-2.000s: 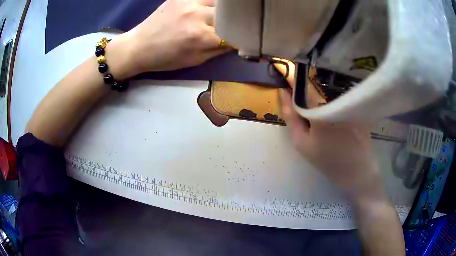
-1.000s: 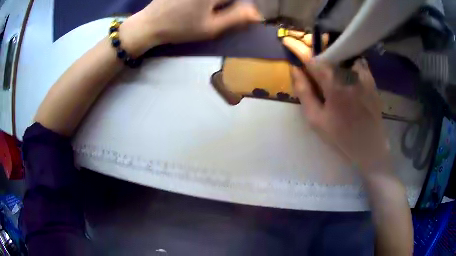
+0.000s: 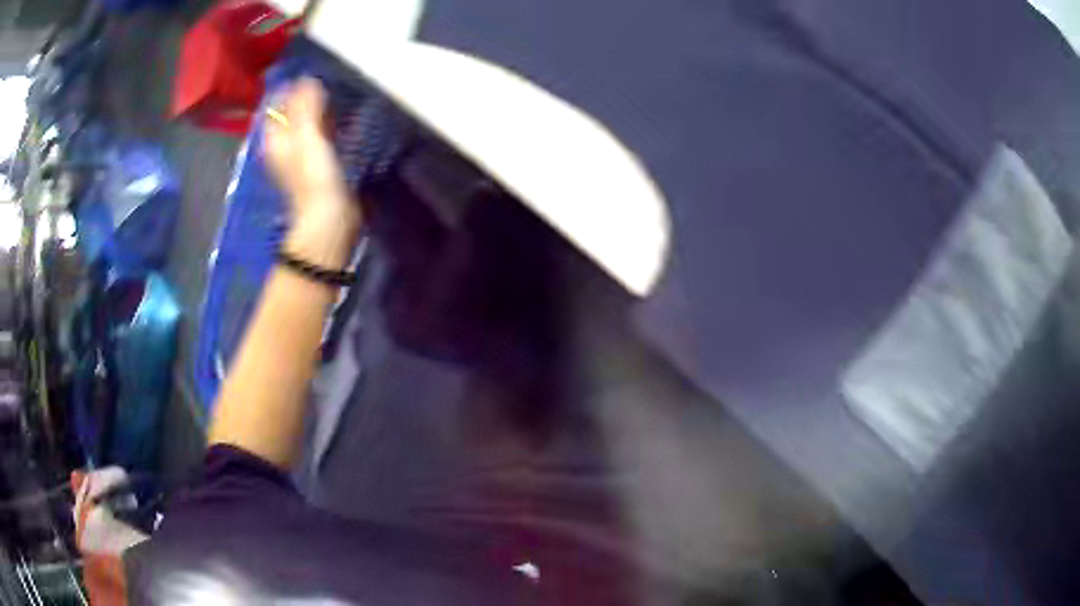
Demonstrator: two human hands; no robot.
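A large dark navy-purple garment panel lies over the white table and over its front edge at the right. A smooth silver-grey pocket piece lies on it, below the end of a dark seam line. My left hand, with a dark bracelet, is over the blue basket at the left, away from the panel. It is blurred, and I cannot tell whether its fingers hold anything. My right hand is not in view.
The blue basket stands beside the table, with dark cloth in it. A red item is above it. The white table's curved edge shows. Blurred blue and teal things are at the far left.
The view has swung left, and the machine head is out of it. My left hand has left the cloth for the basket. The panel with the grey piece now shows spread out.
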